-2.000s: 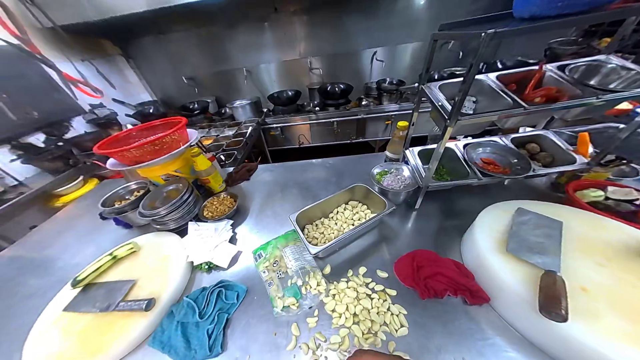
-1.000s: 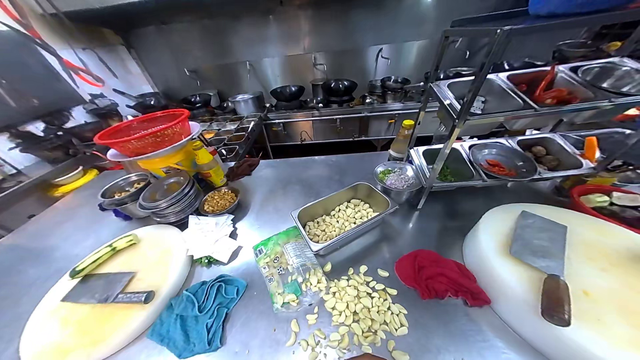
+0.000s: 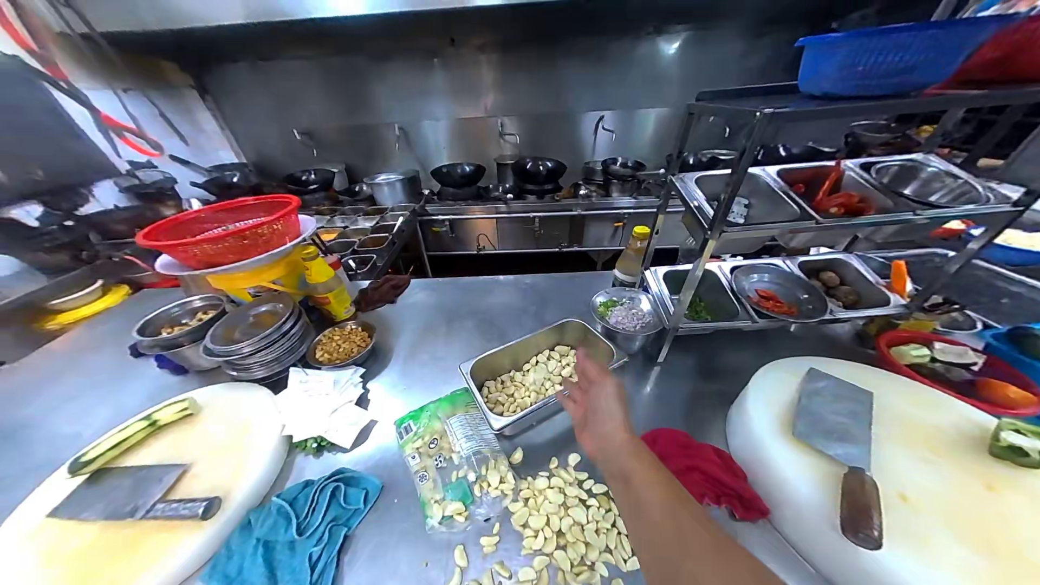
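My right hand (image 3: 597, 402) is over the right rim of a rectangular steel pan (image 3: 597, 335) that holds peeled garlic cloves (image 3: 530, 380). Its fingers are blurred, and whether a clove is between them cannot be told. Loose garlic cloves (image 3: 566, 520) lie in a pile on the steel counter, just left of my forearm. Beside the pile is an opened green and clear plastic bag (image 3: 455, 455) with more cloves in it. A red cloth (image 3: 703, 471) lies to the right of my forearm. My left hand is out of view.
At the left, a cleaver (image 3: 122, 491) and cut cucumber (image 3: 134, 435) lie on a round white board (image 3: 236, 414); a teal cloth (image 3: 296, 528) is beside it. Another cleaver (image 3: 835, 418) rests on the right board (image 3: 934, 487). A metal rack (image 3: 699, 280) with steel pans stands behind.
My right hand, only partly visible at the bottom edge before, has moved up and forward to the steel pan's right rim.
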